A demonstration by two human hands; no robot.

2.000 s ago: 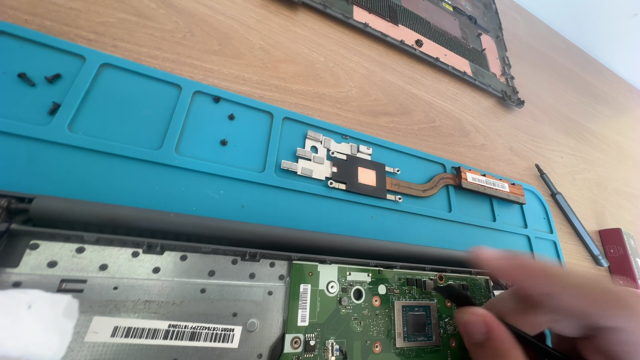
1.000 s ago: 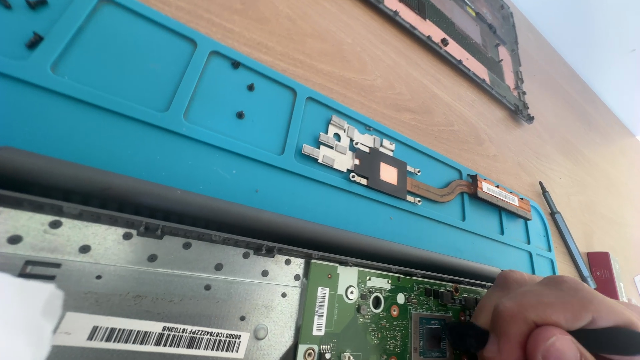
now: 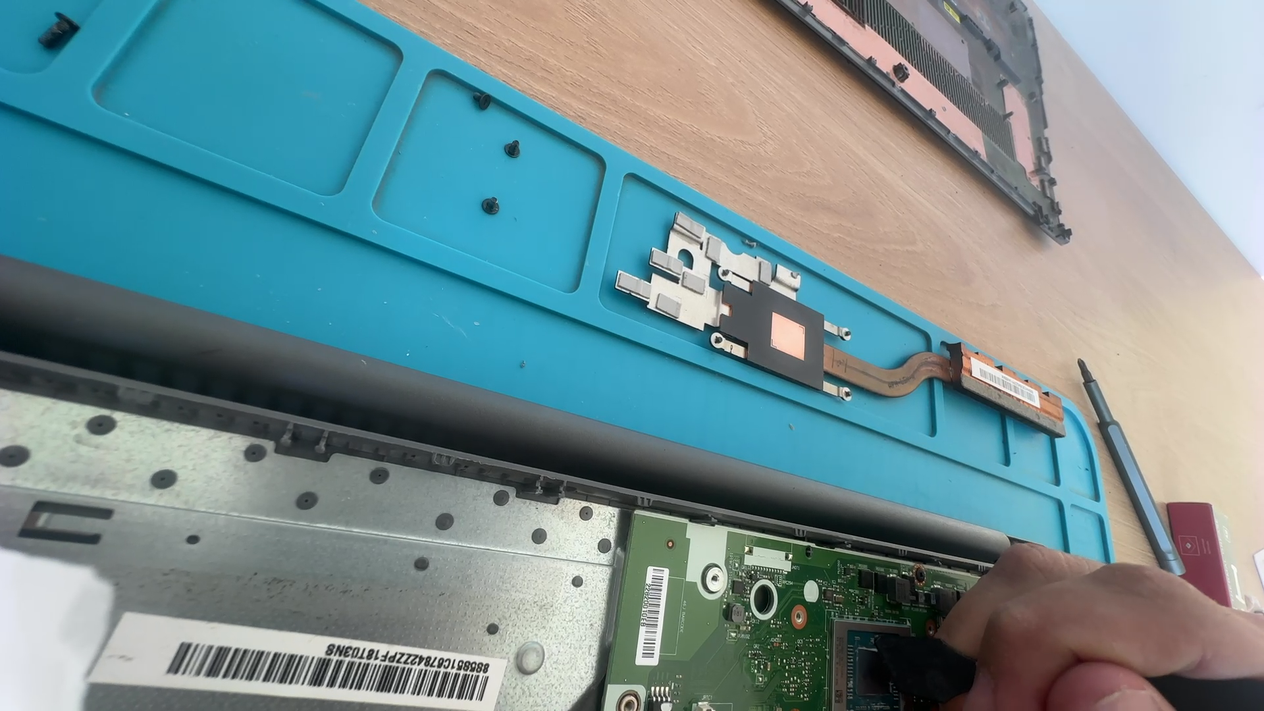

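My right hand (image 3: 1106, 632), at the bottom right, is closed around a black tool (image 3: 923, 667), perhaps a brush or spudger. The tool's tip touches or hovers at the processor chip (image 3: 869, 667) on the green laptop motherboard (image 3: 691, 612). My fingers hide the board's right part. A copper heat sink with a heat pipe (image 3: 874, 375) lies contact side up on the blue silicone mat (image 3: 395, 326) beyond the laptop chassis (image 3: 296, 553). My left hand is not in view; a white, blurred thing (image 3: 44, 632) shows at the lower left edge.
Several small black screws (image 3: 512, 149) lie in the mat's compartments. A laptop bottom cover (image 3: 948, 109) rests on the wooden table (image 3: 711, 89) at the back. A screwdriver (image 3: 1131, 464) and a red box (image 3: 1200, 553) are at the right. The chassis's raised rear edge runs along the mat.
Two seconds ago the tool was near the board's upper edge; my right hand has since brought its tip down to the processor. The view has shifted somewhat.
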